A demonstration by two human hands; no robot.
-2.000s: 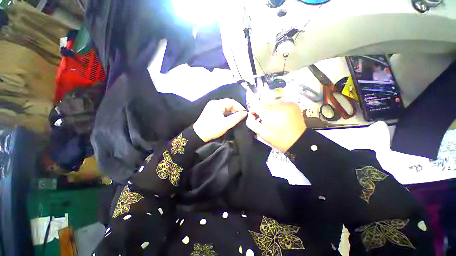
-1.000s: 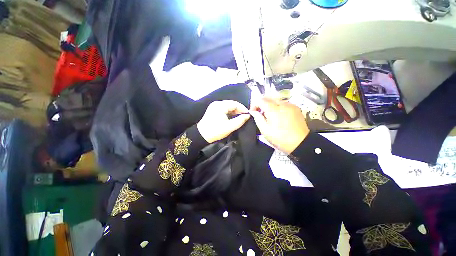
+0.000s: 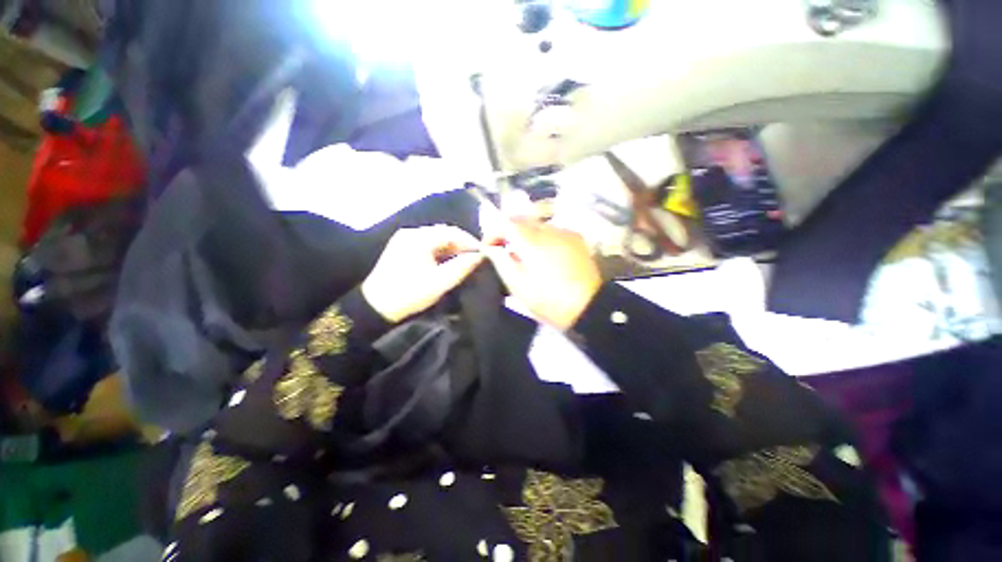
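Observation:
Black garment cloth (image 3: pixel 264 247) lies left of the needle and runs down into the lap, with smoother cloth (image 3: pixel 412 379) below my hands. My left hand (image 3: pixel 421 270) and my right hand (image 3: pixel 553 271) meet fingertip to fingertip just below the needle area of the off-white sewing machine (image 3: pixel 703 82). Both pinch a narrow dark edge of the garment cloth. The edge is mostly hidden by the fingers, and the picture is blurred. The presser foot is too blurred to make out.
Shears (image 3: pixel 648 209) with orange-brown handles and a lit smartphone (image 3: pixel 731 192) lie right of the needle. A long dark fabric strip (image 3: pixel 868 220) hangs over the machine's right side. A red basket (image 3: pixel 82 170) stands at the left. White paper (image 3: pixel 703 318) lies along the near table edge.
The whole view has shifted, so things appear further left and more blurred; more shows at the right. Both hands keep the same pinch at the cloth edge.

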